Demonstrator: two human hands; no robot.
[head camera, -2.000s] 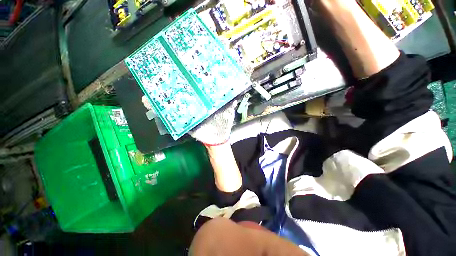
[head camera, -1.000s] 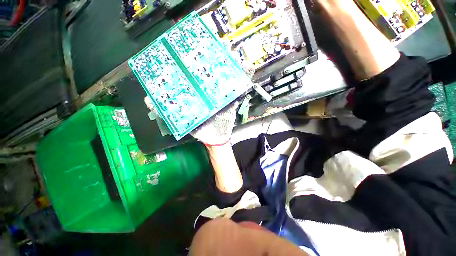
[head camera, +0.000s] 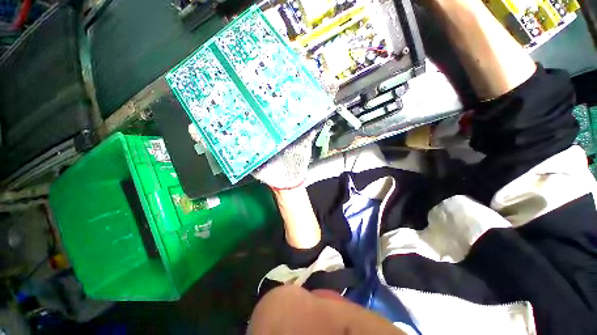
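Observation:
A teal-green circuit board (head camera: 252, 95) in two halves is held tilted over the bench, its dotted underside showing. My left hand (head camera: 288, 162) in a grey-white glove holds it from beneath at its near edge; most of the fingers are hidden under the board. A black carrier frame (head camera: 414, 39) holds yellow-and-white boards (head camera: 353, 49), partly behind the teal board. My right forearm reaches up past the frame, and my right hand is cut off by the top edge. Pale strips (head camera: 348, 116) lie along the frame's near edge.
A green crate (head camera: 111, 229) stands left of the bench, with a dark divider inside. A black pad (head camera: 183, 147) lies under the teal board's left side. A yellow-edged board (head camera: 533, 19) lies at the upper right. The dark green conveyor belt (head camera: 141, 55) runs at the upper left.
The dark carrier with yellow parts at the top left has moved up, mostly out of view. The view has shifted slightly. My left hand still holds the teal board in nearly the same pose.

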